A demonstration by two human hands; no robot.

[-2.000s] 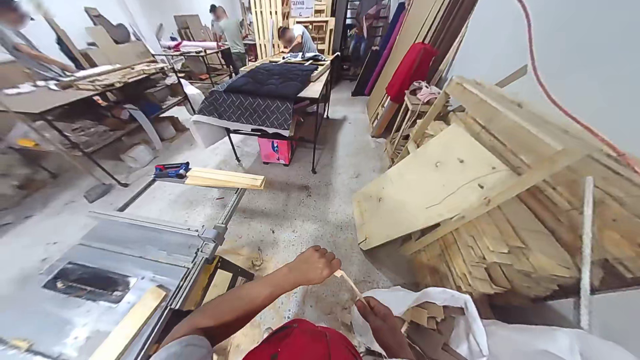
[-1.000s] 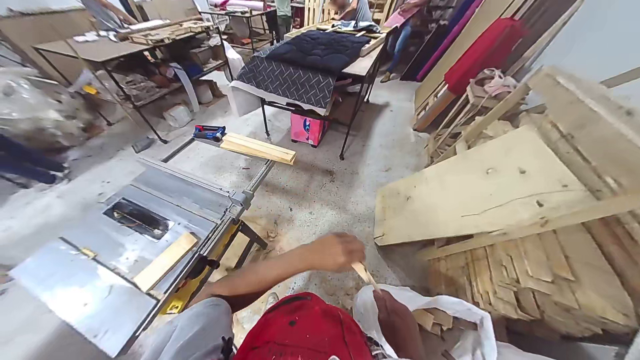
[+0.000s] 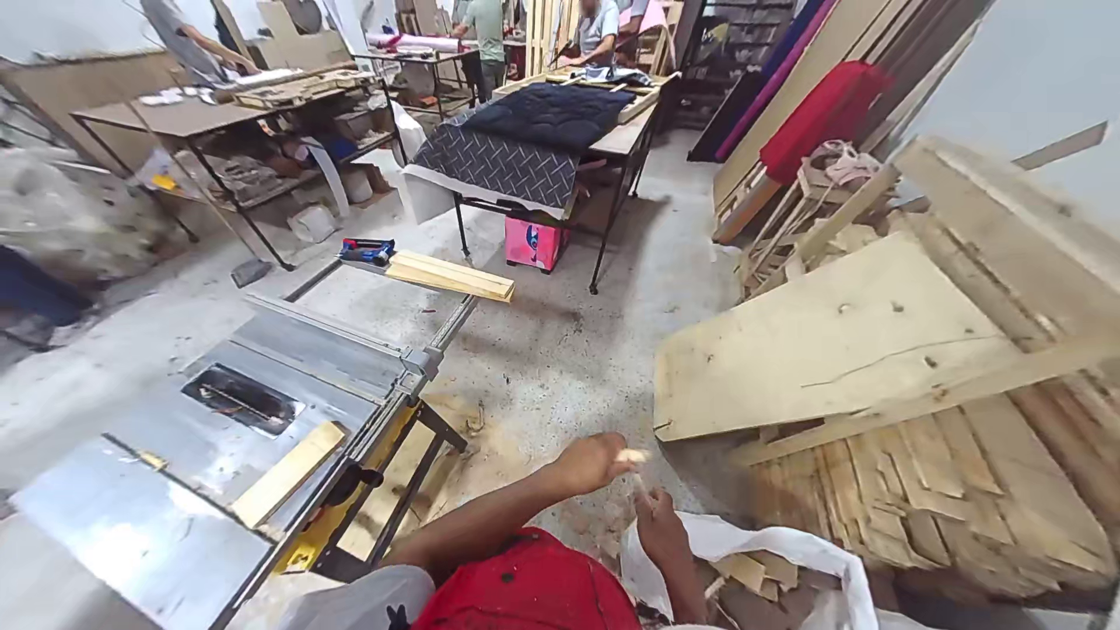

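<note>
My left hand reaches out at the lower centre, its fingers closed around a short pale wood piece, blurred at the end. Just below and to the right, my right hand is closed at the lower end of what looks like a thin wood strip; whether both pieces are one is unclear. Under the right forearm stands an open white sack holding wood offcuts. A table saw is at left, with a wood board lying on its top.
Wood strips and a blue-and-red tool rest on the saw's far rail. Large wooden panels and stacked boards lean at right. Beyond stands a table with dark quilted fabric, a pink box beneath. People work at the back.
The view has swung left and down, bringing more of the saw into sight. My hands have come closer together, and less of the wood strip shows between them than two seconds ago.
</note>
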